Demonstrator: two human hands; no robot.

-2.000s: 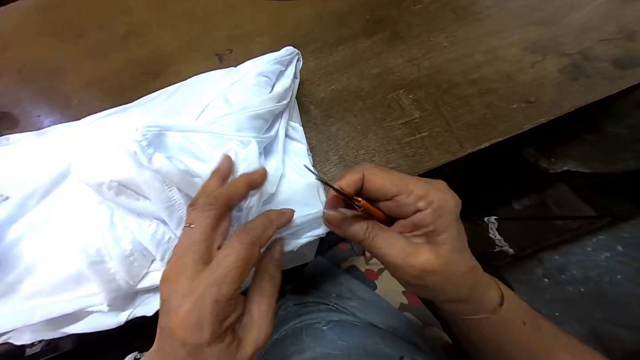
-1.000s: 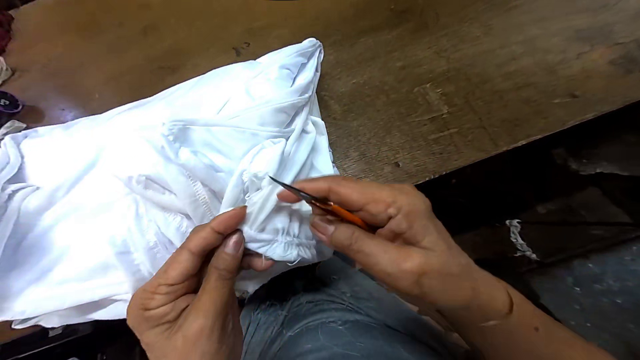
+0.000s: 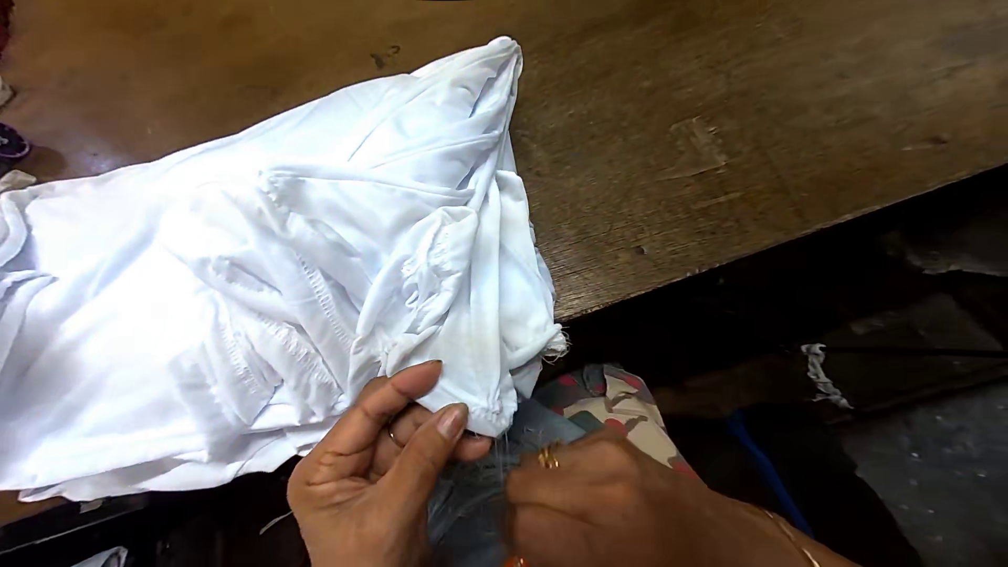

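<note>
A bunched white garment (image 3: 331, 236) with stitched, gathered seams lies over the table's near edge. My left hand (image 3: 394, 465) pinches a lower corner of its cloth between thumb and fingers. Thin loose threads (image 3: 501, 453) hang from that corner toward my right hand (image 3: 598, 504), which is curled just below and to the right, blurred. A bit of orange (image 3: 516, 561) shows at the bottom under the right hand, likely part of the orange-handled cutting tool; its blades are hidden. Another frayed corner (image 3: 557, 342) sticks out at the garment's right side.
The worn wooden table (image 3: 732, 134) reaches across the back, its near edge slanting up to the right. A purple round object (image 3: 12, 143) lies at the far left. A twisted white scrap (image 3: 823, 376) is at the right, below the table. Patterned fabric (image 3: 622, 402) shows near my lap.
My right hand has moved down from above the cloth, and the tool's dark blades, seen earlier, are out of sight. The left hand, spread over the cloth two seconds ago, now pinches its corner.
</note>
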